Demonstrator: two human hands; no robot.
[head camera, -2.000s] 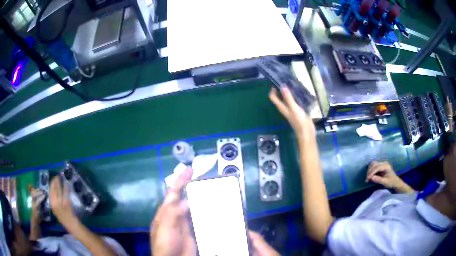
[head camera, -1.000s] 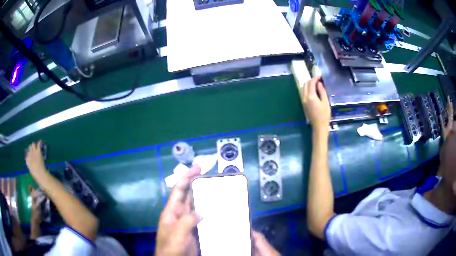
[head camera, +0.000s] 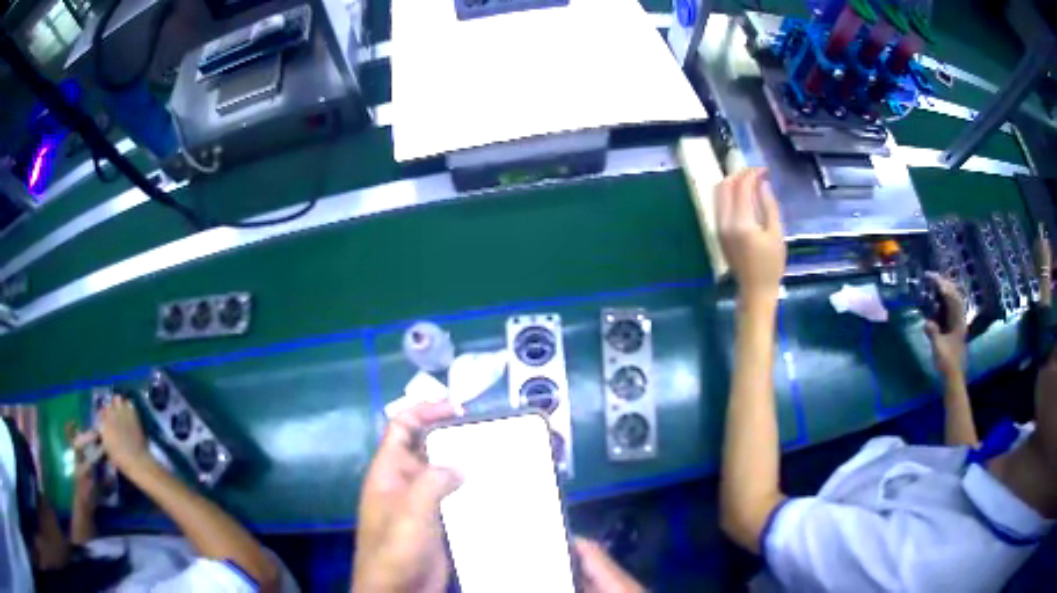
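A smartphone (head camera: 501, 504) with a glowing white screen is upright at the bottom centre. My left hand (head camera: 400, 504) holds its left side, with the thumb near the screen's edge. My right hand (head camera: 605, 570) is at its lower right side, mostly cut off by the bottom edge. A three-unit panel (head camera: 537, 359) lies just behind the phone, its lower part partly hidden by it. A second three-unit panel (head camera: 628, 385) lies to the right. A solvent bottle (head camera: 427, 345) and crumpled white wipes (head camera: 473, 375) are left of the panels.
A neighbour's arm (head camera: 751, 382) reaches toward the machine (head camera: 852, 197) at right. Another neighbour's arm (head camera: 174, 487) is at left, near a tilted panel (head camera: 186, 426). One panel (head camera: 204, 316) lies crosswise behind. A white board (head camera: 533, 87) is across the line.
My hands still hold the phone, which tilts slightly. A panel now lies crosswise at left. The left neighbour's hand has drawn back; the right neighbour's other hand now reaches toward the right-hand panels.
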